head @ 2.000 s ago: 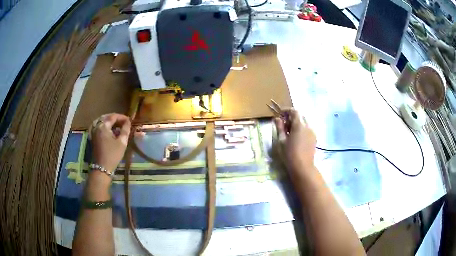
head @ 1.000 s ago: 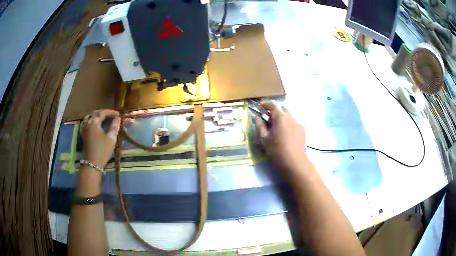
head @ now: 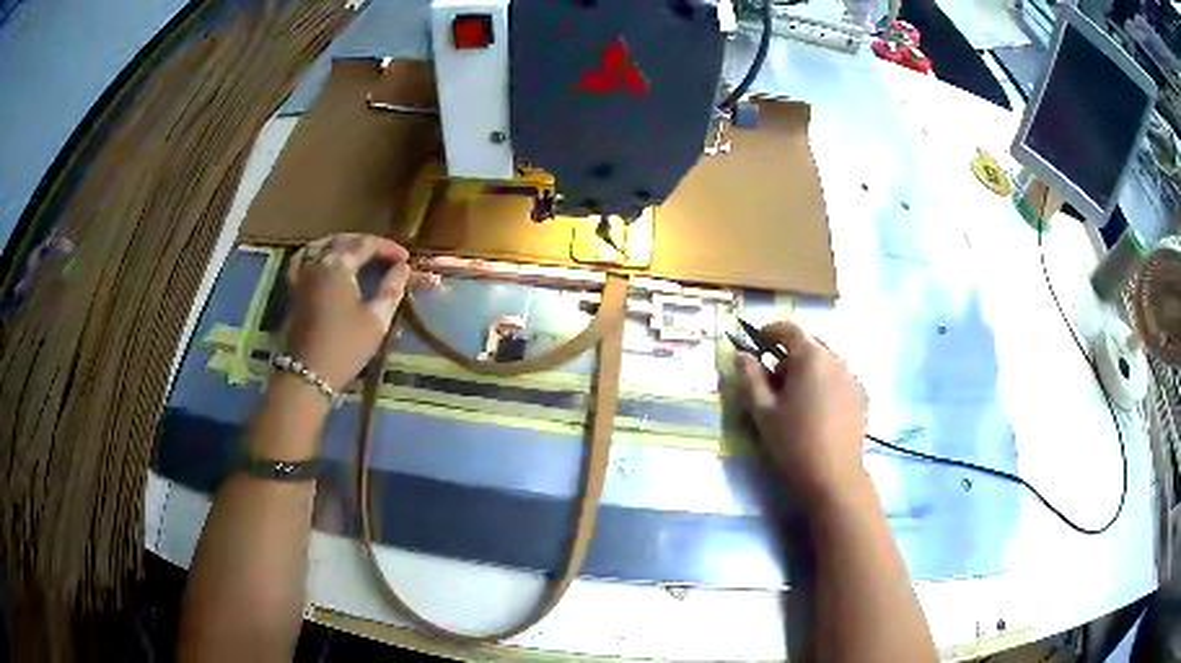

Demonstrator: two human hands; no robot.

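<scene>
A brown bag panel (head: 764,207) lies under the dark grey sewing machine head (head: 615,110). The lit brass-yellow clamp frame (head: 479,227) presses on it. A brown strap (head: 600,440) hangs from the panel's near edge in two U loops over the clear template (head: 557,412). My left hand (head: 339,311) is at the strap's left end by the panel edge, thumb and fingertips together; whether it grips the strap cannot be told. My right hand (head: 809,402) holds small dark thread snips (head: 756,342), blades apart, just below the panel's right part.
Many brown panel edges are stacked at the left (head: 78,324). A thin black cord (head: 984,474) runs right of my right hand. A control screen (head: 1085,110), a yellow tape roll (head: 991,171) and a round fan (head: 1157,301) stand at the right.
The view has shifted, so the machine and panel show further right. The snips have moved a little away from the panel's near edge. My left hand stays by the strap's left end.
</scene>
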